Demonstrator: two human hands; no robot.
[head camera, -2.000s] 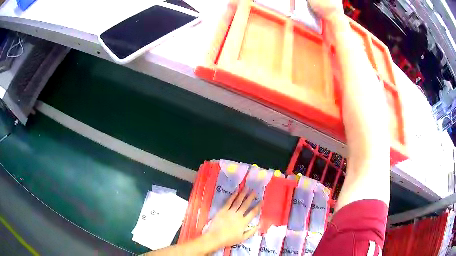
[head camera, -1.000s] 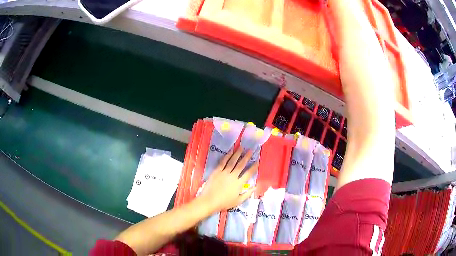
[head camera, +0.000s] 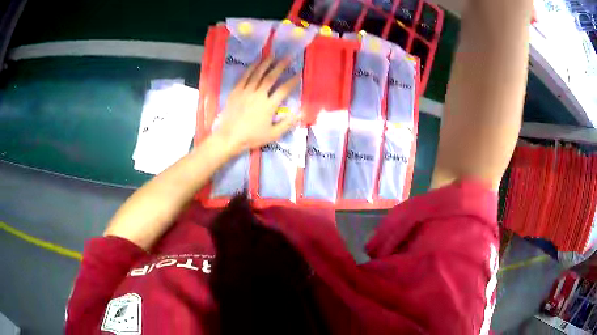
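A red-orange tray (head camera: 326, 78) lies on the green bench in front of me, with several keypad phones in whitish printed sleeves (head camera: 323, 159) in its two rows. One back-row pocket holds no phone. Yellow tabs show at the sleeves' far ends. My left hand (head camera: 258, 108) lies flat over sleeved phones at the tray's left part, fingers spread, holding nothing. My right forearm reaches up past the top edge, right of the tray; the right hand is out of the picture. White empty sleeves (head camera: 168, 128) lie left of the tray.
A second red tray with dark phones (head camera: 383, 23) lies just beyond the main tray. Stacked red-orange trays (head camera: 552, 195) stand at the right. A white shelf edge (head camera: 568, 73) is at upper right. Dark hair hangs near the picture's bottom centre.
The view has tilted down, so the large smartphone and the orange tray on the upper shelf have left the picture. The left hand still rests on the sleeved phones. The right arm still reaches up.
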